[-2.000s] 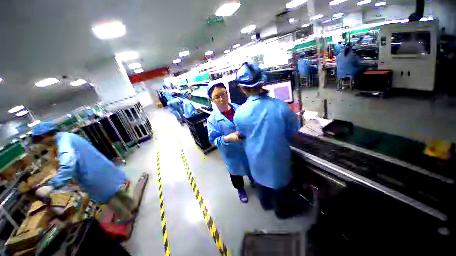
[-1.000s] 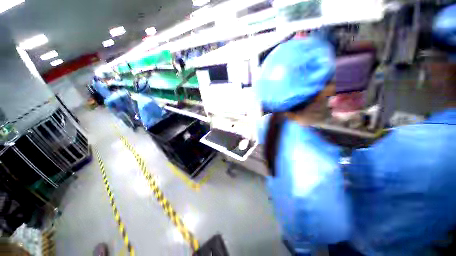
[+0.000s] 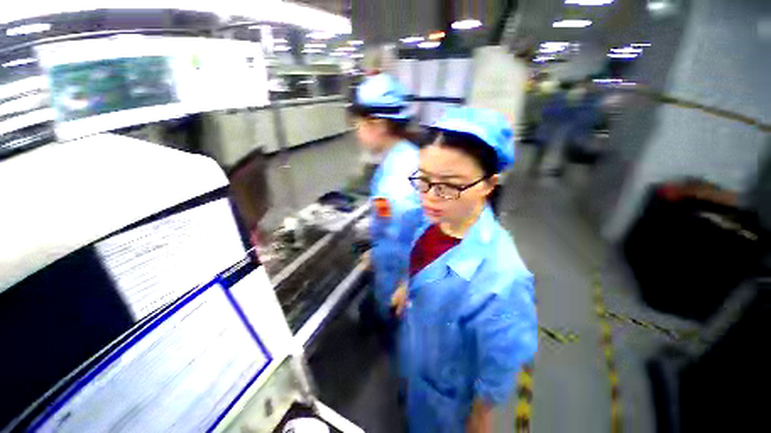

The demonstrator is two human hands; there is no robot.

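Note:
Neither of my hands is in the picture. Nearest in front of me on the left is a pale cabinet or machine housing (image 3: 110,194) with a rounded top. A printed white sheet (image 3: 173,254) and a blue-framed sheet (image 3: 161,372) are on its side. A small part of a white round object (image 3: 306,424) shows at the bottom edge, cut off and unclear.
A person in a blue smock and cap (image 3: 473,313) stands close at the centre. Another person (image 3: 393,194) stands behind, beside a conveyor rail (image 3: 334,296). A dark bin or bag (image 3: 693,254) is at the right. Yellow-black tape (image 3: 607,364) marks the floor.
The view has swung round sharply. The cabinet with sheets now fills the left side, and the two people show from the front and side. The aisle has moved to the right.

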